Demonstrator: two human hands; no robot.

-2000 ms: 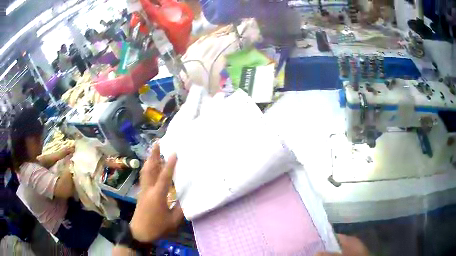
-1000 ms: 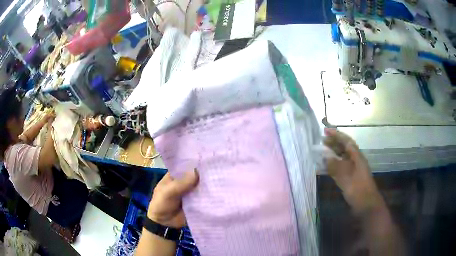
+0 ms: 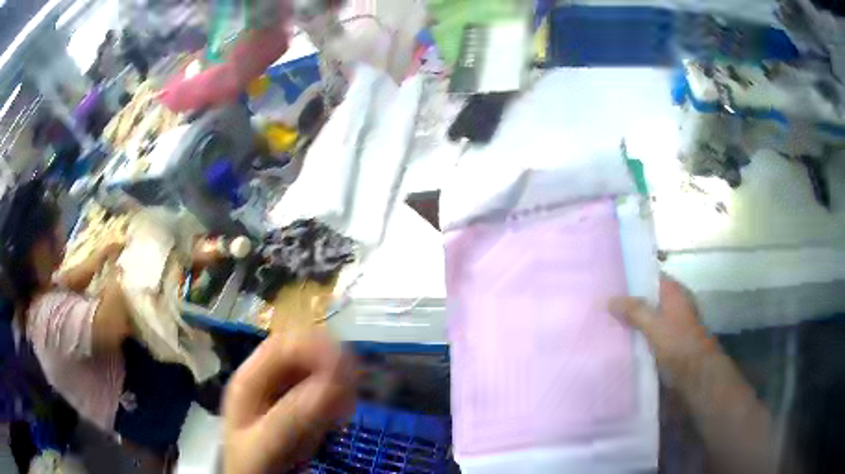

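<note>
A pink gridded record page (image 3: 547,324) lies on top of white backing sheets (image 3: 639,444), with a white page (image 3: 547,185) folded up above it. The pad is at the front edge of the white sewing table. My right hand (image 3: 681,338) holds the pad's right edge, with the thumb on the pink page. My left hand (image 3: 289,398) is blurred, off the pad to its left, with curled fingers and nothing seen in it.
White fabric strips (image 3: 357,157) and a black-and-white crumpled heap (image 3: 306,255) lie left of the pad. A sewing machine (image 3: 760,102) stands at right. A blue crate (image 3: 389,440) is below the table edge. A person in pink (image 3: 74,343) handles cream cloth at left.
My left hand has let go of the pad and moved left. My right hand now grips the pad's right edge. The pad sits further right in view, showing the strips and patterned heap.
</note>
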